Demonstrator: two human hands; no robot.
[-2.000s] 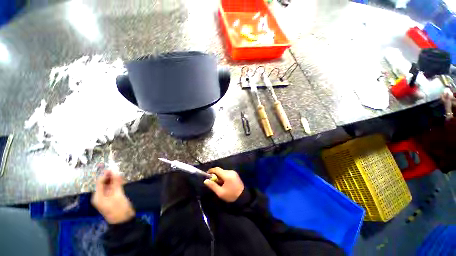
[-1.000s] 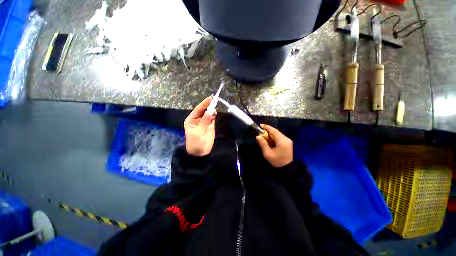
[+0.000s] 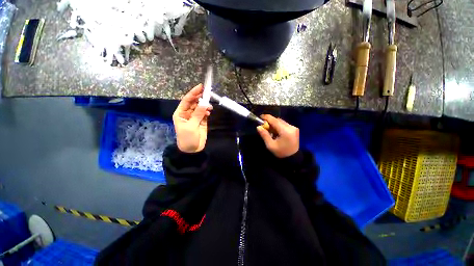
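My left hand (image 3: 191, 120) holds a slender white moulded plastic part (image 3: 207, 92) upright between thumb and fingers, just in front of the bench edge. My right hand (image 3: 279, 136) grips the short yellowish handle of a tool with a long white shaft (image 3: 234, 106). The shaft points up and left, and its tip meets or nearly meets the lower part of the white piece; exact contact cannot be told. A loose pile of white parts (image 3: 130, 23) lies on the speckled bench (image 3: 171, 78).
A black drum on a round base (image 3: 249, 39) stands ahead. Right of it lie yellow scraps (image 3: 281, 74), black snips (image 3: 330, 64), two wooden-handled irons (image 3: 361, 70) and a small pale knife (image 3: 410, 96). Below are a blue bin of white pieces (image 3: 106, 145), a blue tub (image 3: 353, 176) and a yellow crate (image 3: 418, 174).
Since two seconds ago, my left hand has come from beside the pile to the tool tip with a white part. The view has tilted down and shifted. Both hands keep their holds since one second ago.
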